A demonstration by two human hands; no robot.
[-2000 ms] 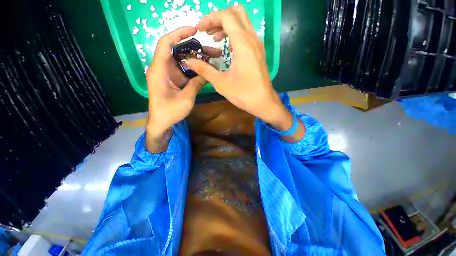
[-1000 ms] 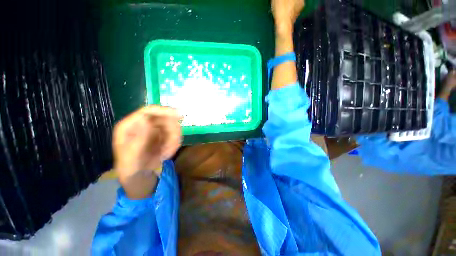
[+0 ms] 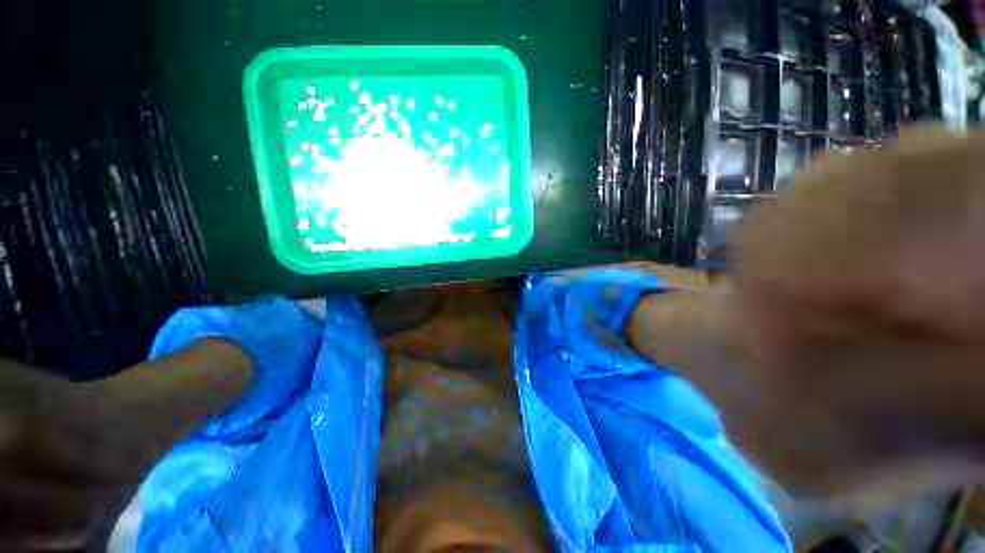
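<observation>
The green parts tray (image 3: 261, 162) lies in front of me on the dark green bench. Small white parts (image 3: 373, 189) are scattered in it, glaring white in the middle. My right hand (image 3: 864, 313) is large, close to the camera and badly blurred at the right; its fingers cannot be made out. My left hand (image 3: 43, 432) is blurred and dark at the lower left edge, partly cut off. I cannot tell whether either hand holds anything. No black housing can be made out.
A stack of glossy black trays with rectangular pockets (image 3: 745, 124) stands at the right, partly behind my right hand. Another black stack (image 3: 97, 227) stands at the left. The dark green bench (image 3: 562, 162) ends in a front edge near my body.
My hands were together over the tray with a black housing, then apart, the right reaching far forward. Now both are low, out to the sides and near the camera. The view has shifted.
</observation>
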